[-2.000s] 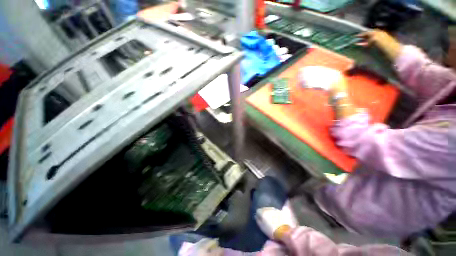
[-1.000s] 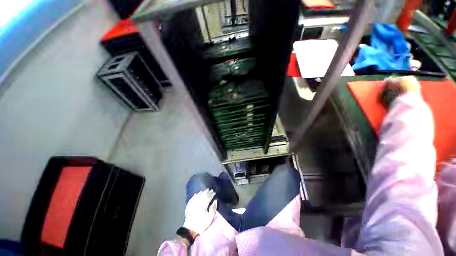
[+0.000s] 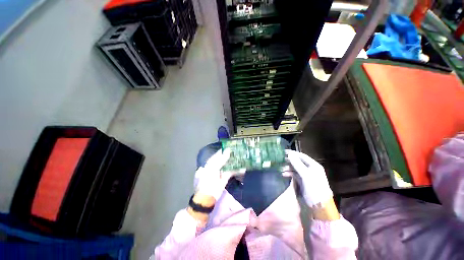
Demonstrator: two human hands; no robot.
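Observation:
A green circuit board [image 3: 254,154] is held level over my lap, its face covered in small components. My left hand [image 3: 212,175], in a white glove with a black band at the wrist, grips its left end. My right hand [image 3: 311,177], also in a white glove, grips its right end. The tall magazine rack [image 3: 262,130] stands just beyond the board, with a stack of green boards between its black side walls.
The orange-red mat [image 3: 407,101] lies on the bench at right, with a neighbour's pink sleeve [image 3: 448,162] at its edge. A blue cloth [image 3: 397,38] and white sheet [image 3: 336,39] are beyond. Black bins [image 3: 109,188] and an empty rack [image 3: 133,56] stand on the floor at left.
Both my hands now hold a circuit board over my lap; one second ago my left hand rested on my leg and my right arm reached to the mat. The view has shifted slightly.

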